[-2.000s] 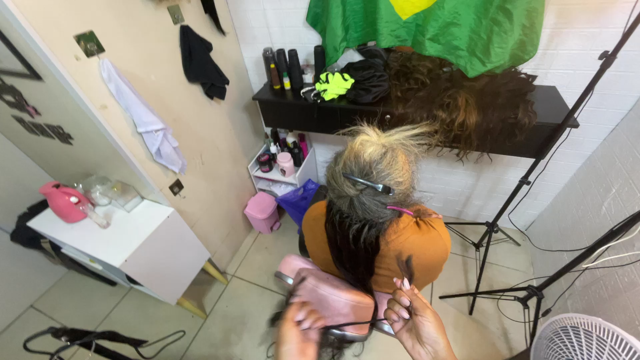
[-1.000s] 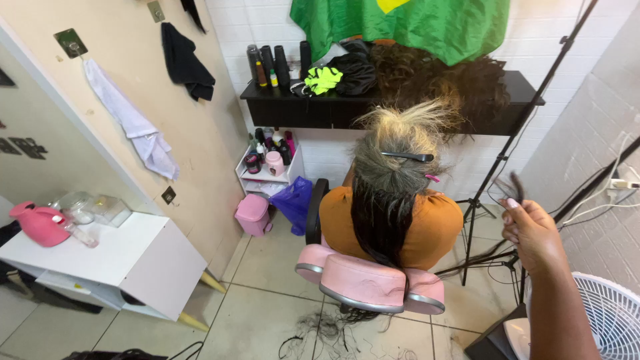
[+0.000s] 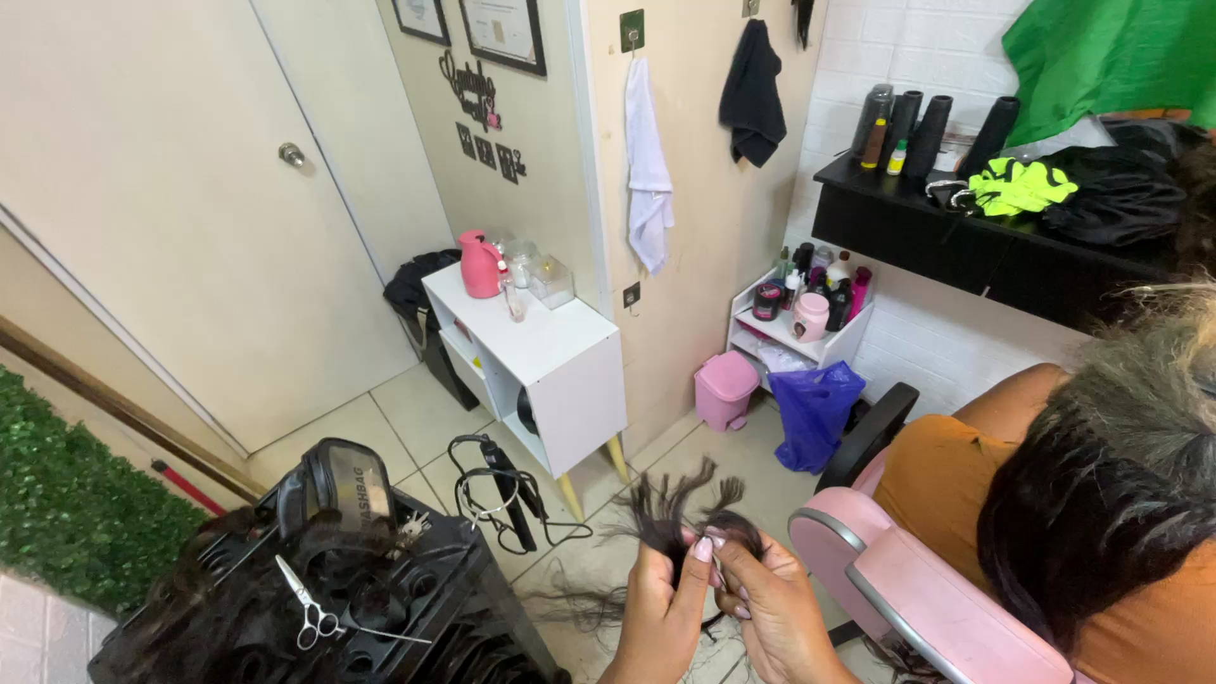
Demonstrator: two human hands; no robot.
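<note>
Low in the middle of the head view, my left hand (image 3: 670, 589) and my right hand (image 3: 765, 589) meet at the fingertips around a bunch of dark hair (image 3: 670, 513), whose loose ends fan upward. To their right, a seated person (image 3: 1092, 475) in an orange top, seen from behind, has dark lengths of hair below a greyish-blond crown. The pink salon chair (image 3: 959, 608) backs that person. Scissors (image 3: 313, 608) lie on a black trolley (image 3: 484, 579) with more dark hair, left of my hands.
A corded black hair iron (image 3: 508, 494) hangs beside the trolley. Further back stand a white cabinet (image 3: 570, 361) with a pink jug (image 3: 480, 266), a pink bin (image 3: 727, 389), a purple bag (image 3: 817, 408) and a shelf unit of bottles (image 3: 779, 332). A black wall shelf (image 3: 912, 228) holds thread cones.
The view has swung left, bringing the trolley and scissors into sight. My right hand, raised at the right a second ago with a thin dark strand, now meets my left hand at a bunch of hair.
</note>
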